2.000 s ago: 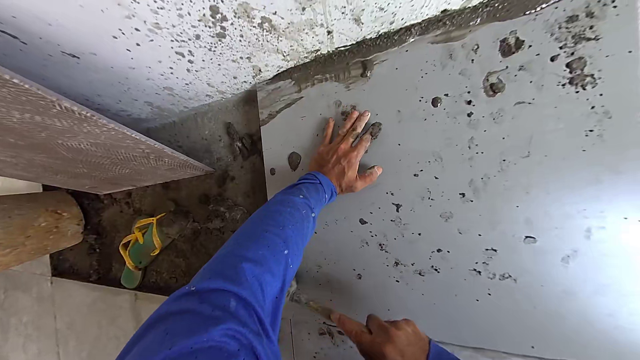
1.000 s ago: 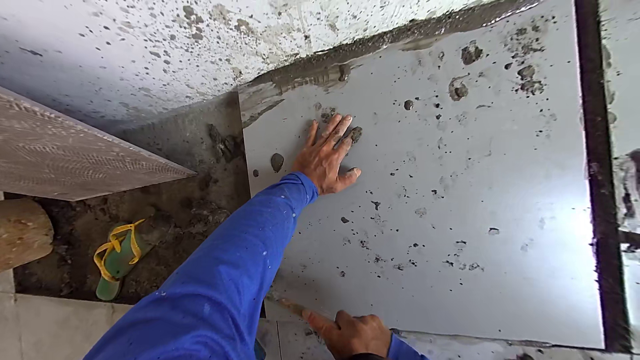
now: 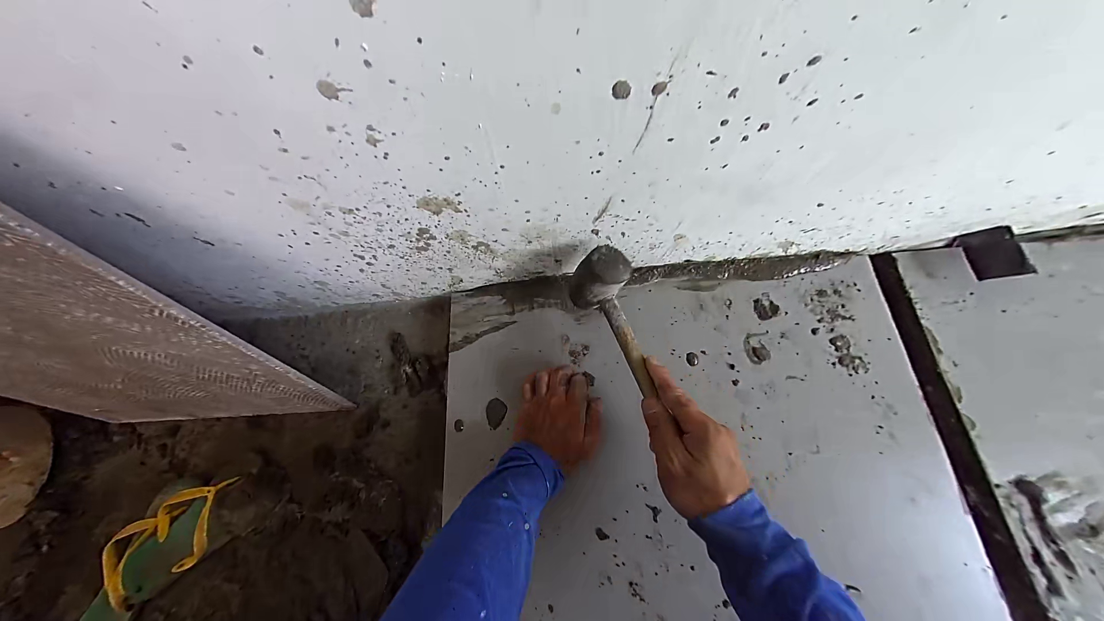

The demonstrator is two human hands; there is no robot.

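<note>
My right hand [image 3: 697,448] grips the wooden handle of a rubber mallet [image 3: 601,274]. The mallet's dark head is at the far edge of a large grey floor tile [image 3: 819,500], close against the foot of the wall. My left hand [image 3: 559,416] rests on the same tile with its fingers bent and close together, left of the mallet handle. Wet mortar [image 3: 742,269] lies along the joint between tile and wall, and spatters of it dot the tile.
A white wall [image 3: 517,129] spattered with mortar rises ahead. A tile panel [image 3: 147,345] leans at left, near a round wooden piece [image 3: 21,466] and a green flip-flop [image 3: 159,552] with yellow straps on rough ground. At right, a dark gap [image 3: 949,423] separates another tile [image 3: 1018,345].
My right hand has moved up from the tile's near edge to the wall side, and the mallet head now shows. My left hand's spread fingers have drawn together. The view has shifted toward the wall.
</note>
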